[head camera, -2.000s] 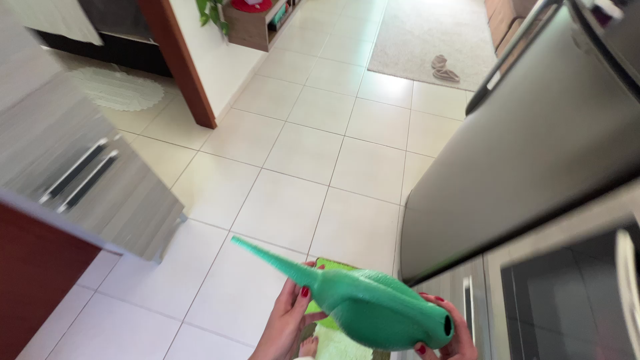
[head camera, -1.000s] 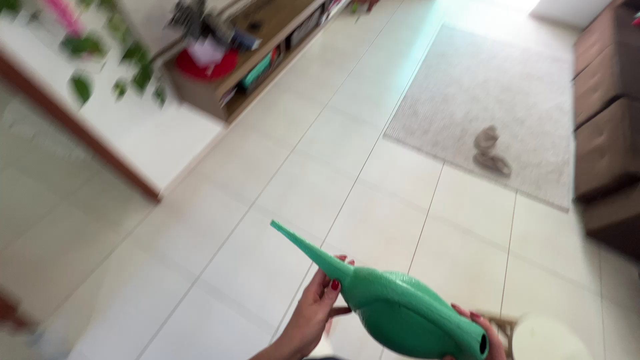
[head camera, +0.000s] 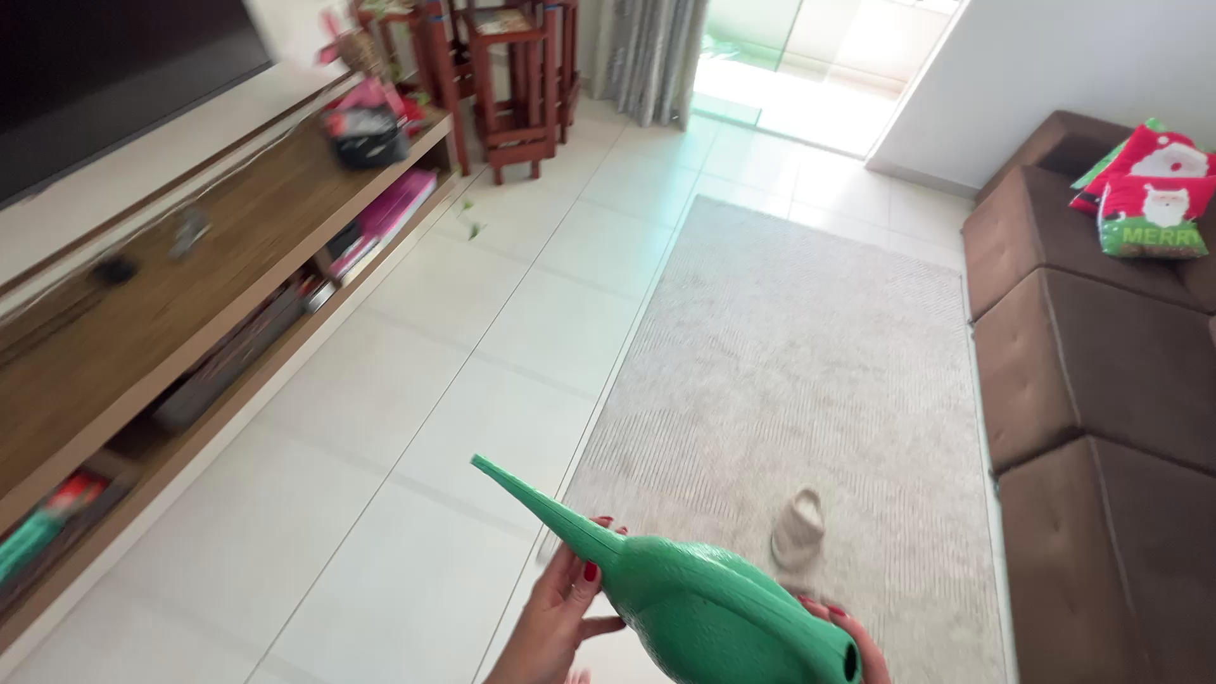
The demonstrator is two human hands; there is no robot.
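A green plastic watering can point(head camera: 712, 603) with a long tapered spout lies across the bottom of the view, its spout pointing up and to the left. My left hand point(head camera: 565, 608) grips it where the spout meets the body, thumb on the near side. My right hand point(head camera: 850, 632) holds the rear end, beside the round dark opening; most of that hand is hidden behind the can. The can's lower edge is cut off by the frame.
A light rug point(head camera: 779, 380) with slippers point(head camera: 798, 530) covers the tiled floor point(head camera: 427, 456). A brown sofa point(head camera: 1140, 370) with Christmas cushions point(head camera: 1154, 214) stands right; a wooden TV console point(head camera: 190, 275) runs left. Dark red wooden stools point(head camera: 518, 95), a grey curtain point(head camera: 655, 57) and a bright doorway point(head camera: 807, 76) are farther off.
The view has moved from beside the fridge and cabinets into the living room, nearer the rug and sofa. Both hands have kept hold of the watering can, its spout still pointing up-left.
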